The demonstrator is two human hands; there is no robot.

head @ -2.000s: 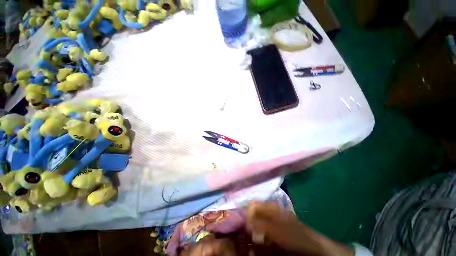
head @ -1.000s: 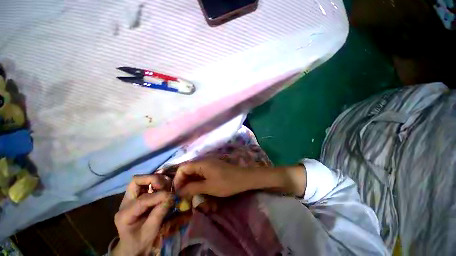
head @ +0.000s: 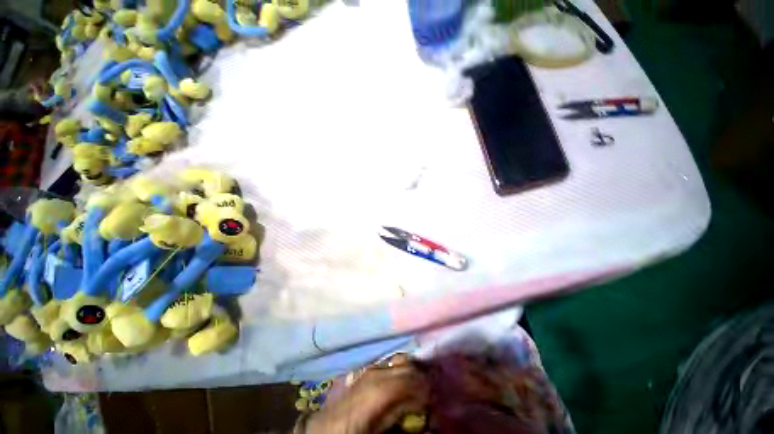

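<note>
My left hand (head: 365,402) is blurred and cut off by the bottom edge, over the patterned cloth on my lap. A small yellow plush end (head: 413,421) shows at its fingertips; the rest of that toy is hidden. I cannot make out a needle or thread in the hand. My right hand cannot be made out. Thread snips (head: 423,247) lie on the striped tablecloth (head: 322,195), blades pointing left. A thin curved dark line (head: 316,338) lies near the cloth's front edge.
Blue-and-yellow plush toys (head: 127,271) lie piled at the left, with more behind. At the right are a smartphone (head: 518,127), second snips (head: 609,108), a small metal piece (head: 602,137), a tape roll (head: 552,62) and a blue-tinted bottle (head: 434,21).
The view dipped to my lap a second ago and is raised again, showing the piles and phone. Both hands showed clearly at the toy then; now only one blurred hand shows at the bottom.
</note>
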